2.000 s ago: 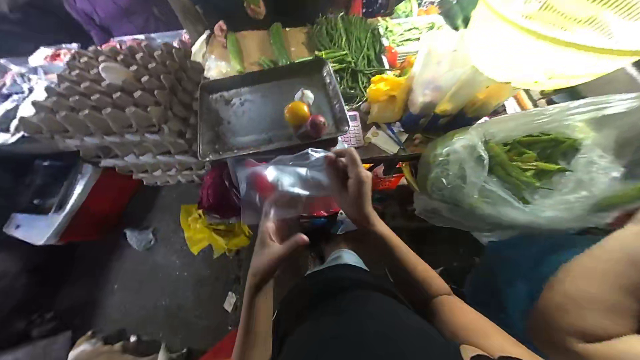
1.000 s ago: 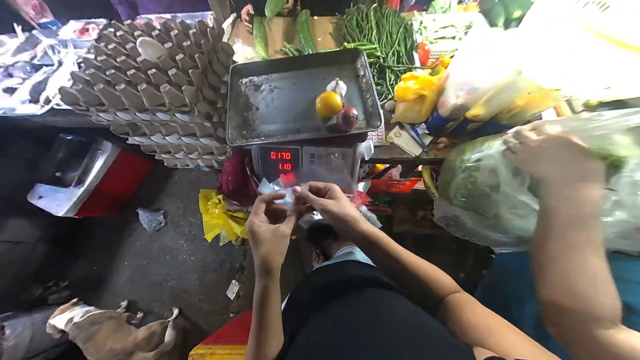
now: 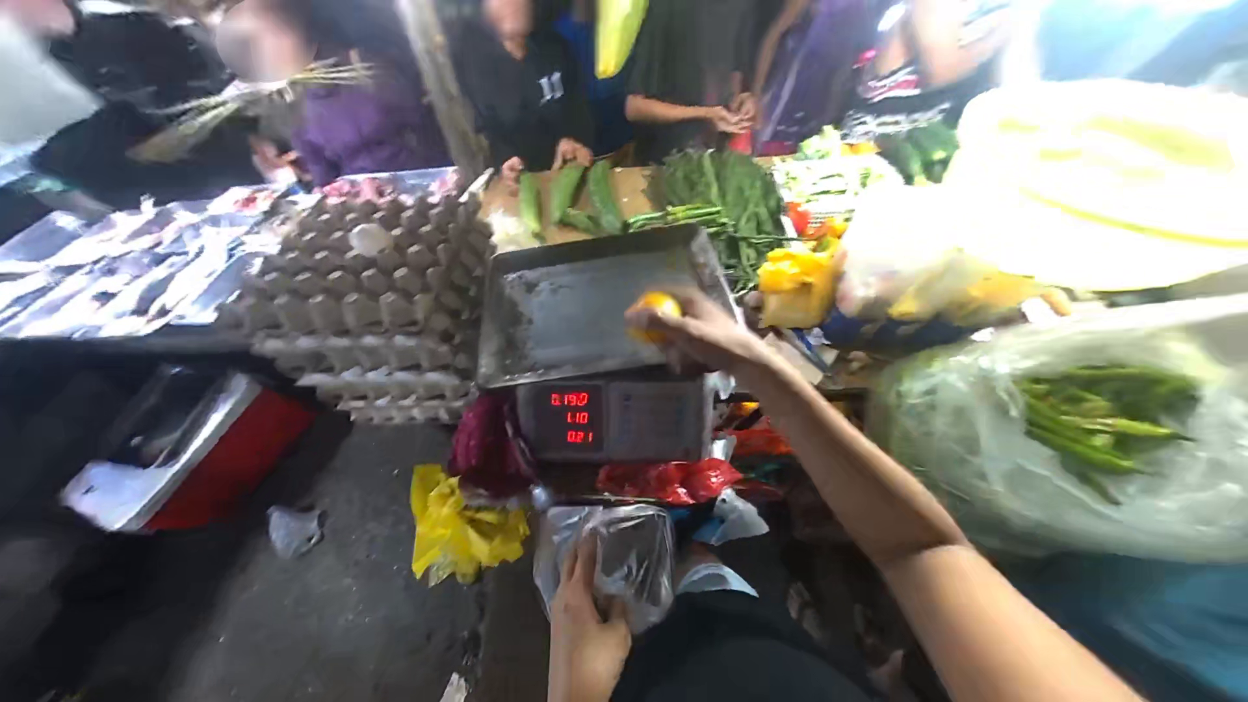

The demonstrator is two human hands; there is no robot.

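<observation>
My right hand is over the right part of the metal tray, its fingers around an orange-yellow round fruit or vegetable; blur and the hand hide what else lies there. The tray rests on a digital scale with red lit digits. Below the scale, my left hand holds a clear plastic bag by its near left part. A red plastic bag lies between the scale and the clear bag.
Stacked egg trays stand left of the scale, one egg on top. Green beans and long green vegetables lie behind. A big clear bag of green peppers is at the right. People stand across the stall. A red cooler box sits at lower left.
My right hand has left the plastic bag and reached up to the tray, onto the orange-yellow item. The bag is now opened out at my left hand. The other person's arm at the right is gone from view.
</observation>
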